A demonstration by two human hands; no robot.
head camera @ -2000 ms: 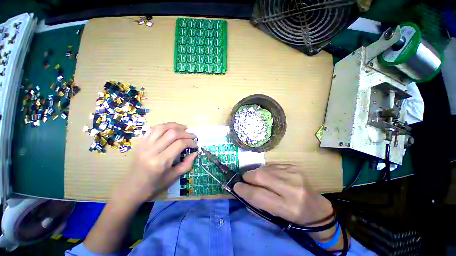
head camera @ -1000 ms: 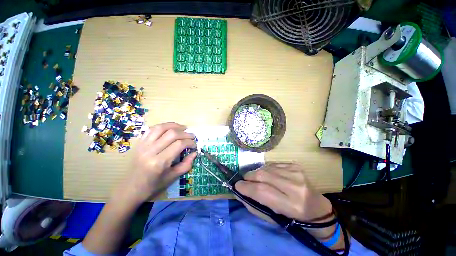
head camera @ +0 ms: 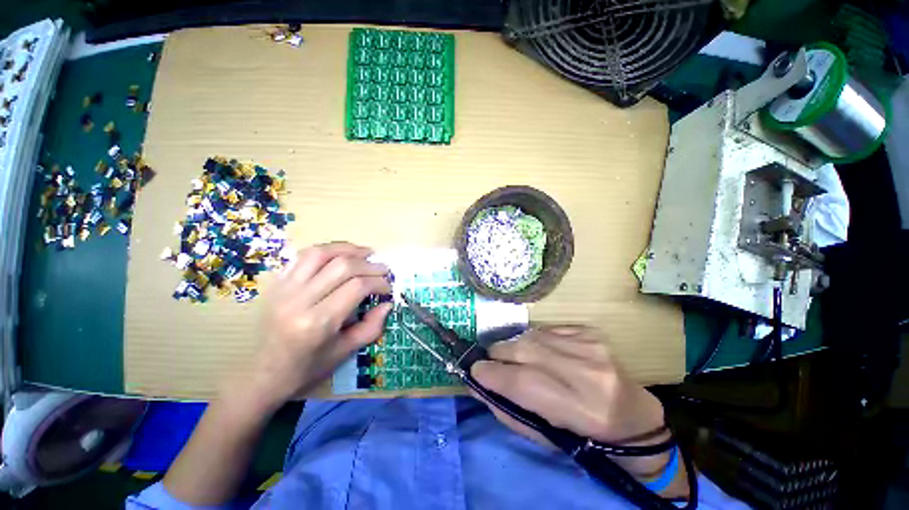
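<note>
A green PCB panel lies on a white sheet at the cardboard's front edge, with dark and amber parts along its left side. My left hand is over the panel's upper left, its thumb and fingertips closed around a small dark component, mostly hidden. My right hand holds the black soldering iron. The iron's dark tip and the thin guide tube beside it point up-left, to the panel by my left fingertips. Whether the tip touches is too small to tell.
A tip-cleaning bowl stands just above the panel. A loose component pile lies left on the cardboard; a second PCB panel lies at the back. The solder feeder with its spool is right, the fan behind, a tray far left.
The view has shifted very slightly. Both hands and the iron stay in nearly the same place over the panel.
</note>
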